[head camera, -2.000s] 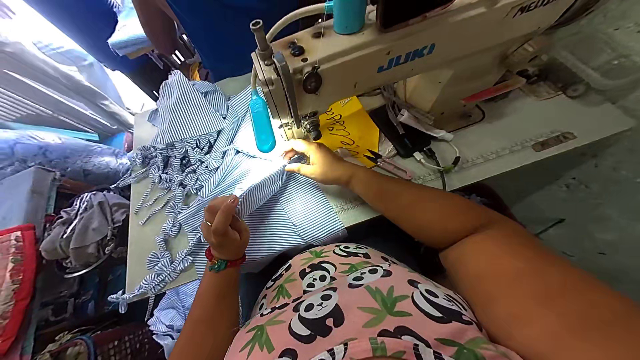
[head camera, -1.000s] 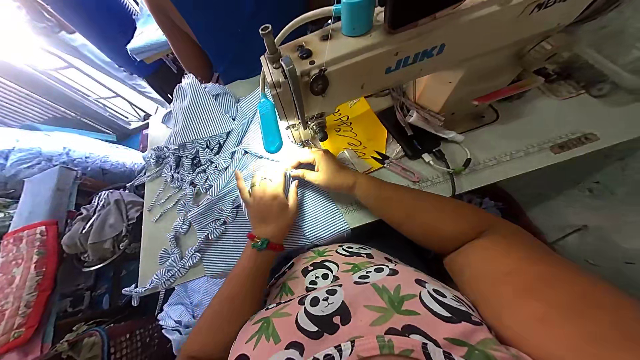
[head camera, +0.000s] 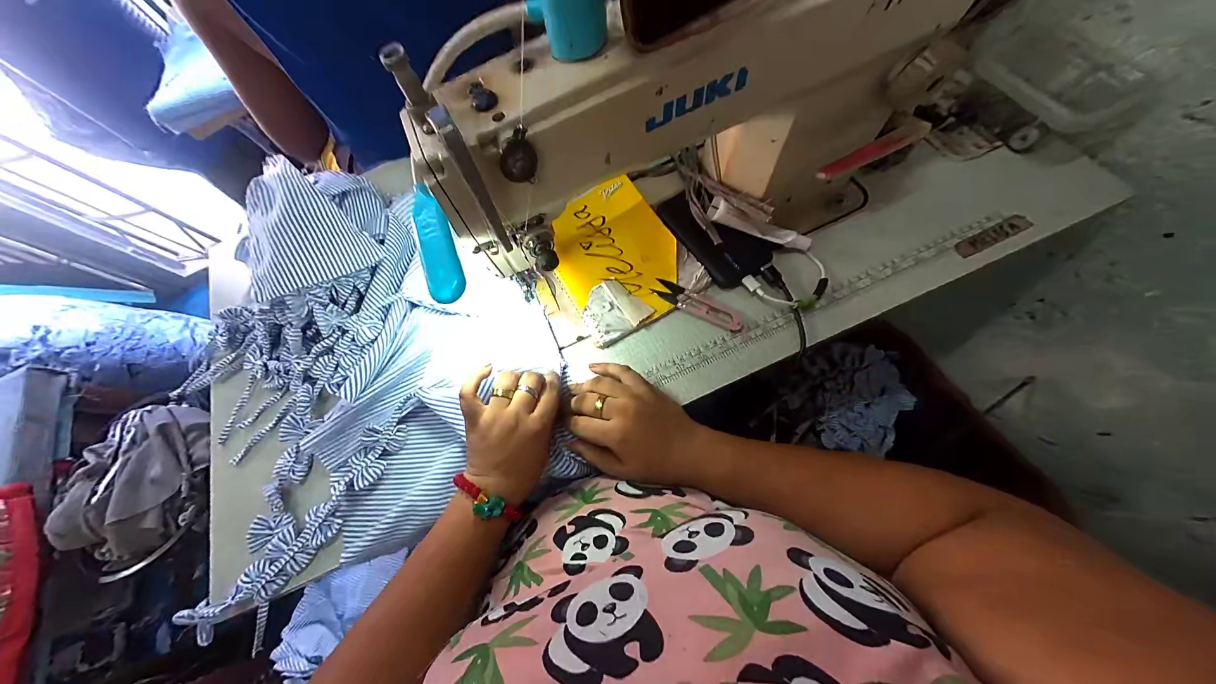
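Blue-and-white striped fabric (head camera: 408, 475) lies over the left of the table and runs under the needle area of a Juki sewing machine (head camera: 608, 123). My left hand (head camera: 510, 427) presses flat on this cloth just in front of the needle, fingers bent. Right beside it, my right hand (head camera: 627, 418) holds the cloth's near right edge, its fingertips partly hidden. Bright lamp light washes out the fabric by the presser foot (head camera: 537, 275). Gathered striped strips with bows (head camera: 313, 513) trail along the table's left side.
Thread snips (head camera: 703, 309), a yellow paper with handwriting (head camera: 617, 247), a crumpled white scrap (head camera: 613, 312) and a black device with cables (head camera: 717, 247) lie right of the needle. A ruler strip marks the table's front edge. Another person's arm (head camera: 256, 85) is behind the machine.
Both hands have come closer to my body and now sit side by side at the cloth's near edge. The white scrap beside the needle shows now.
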